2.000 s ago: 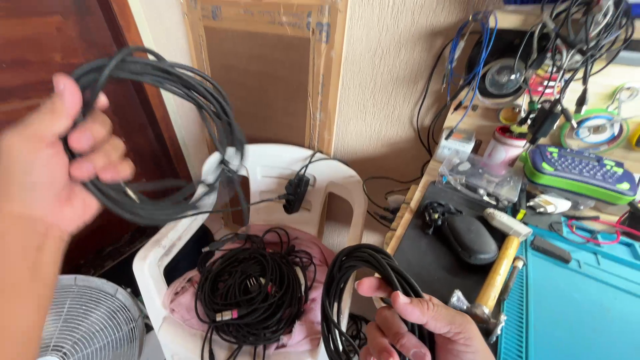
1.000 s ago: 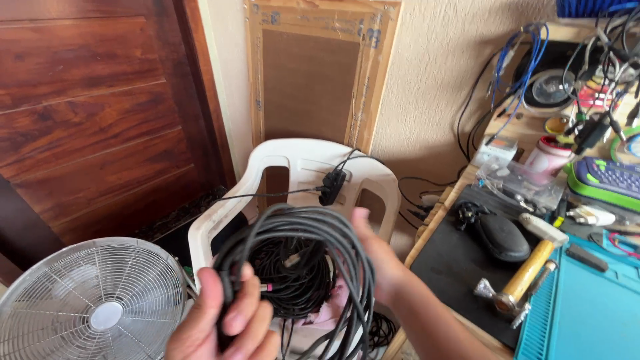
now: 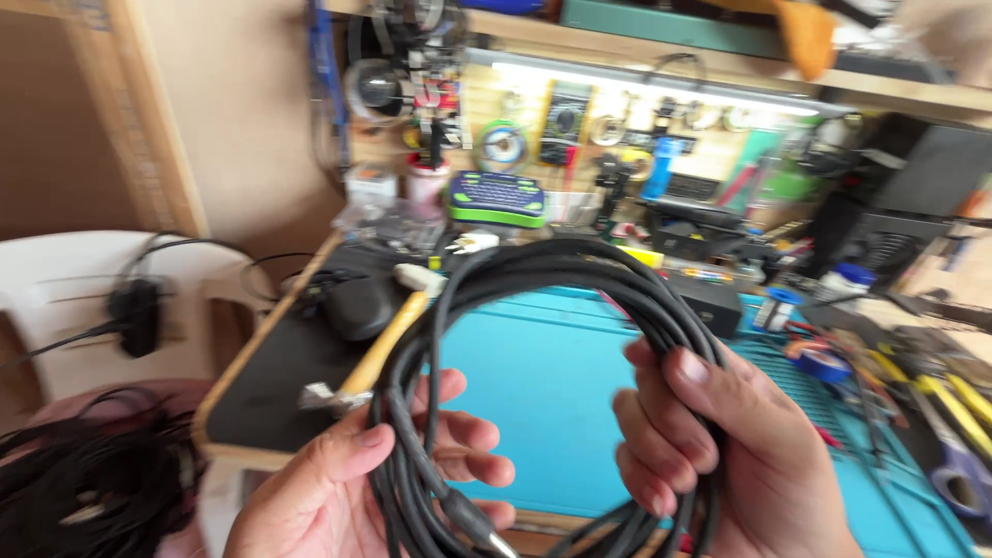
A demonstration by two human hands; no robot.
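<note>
A coil of black audio cable (image 3: 542, 267) is held up in front of the workbench, with a metal plug (image 3: 477, 523) at its lower left. My right hand (image 3: 721, 434) grips the coil's right side, thumb in front and fingers curled around the strands. My left hand (image 3: 387, 465) supports the left side, its thumb against the strands and its fingers loosely spread behind and inside the loop. Behind the coil lies a blue work mat (image 3: 535, 364). The bottom of the coil is cut off by the frame's edge.
At left, a white plastic chair (image 3: 54, 271) holds a tangle of black cables (image 3: 93, 480). A hammer (image 3: 387, 341) and a black case (image 3: 356, 306) lie on the bench's left part. Scissors (image 3: 949, 457), blue tape (image 3: 821, 364) and other tools crowd the right. A multimeter (image 3: 564, 120) hangs behind.
The view has swung right from the chair to the bench. The cable coil, earlier above the chair, is now in front of the blue mat, with both hands on it.
</note>
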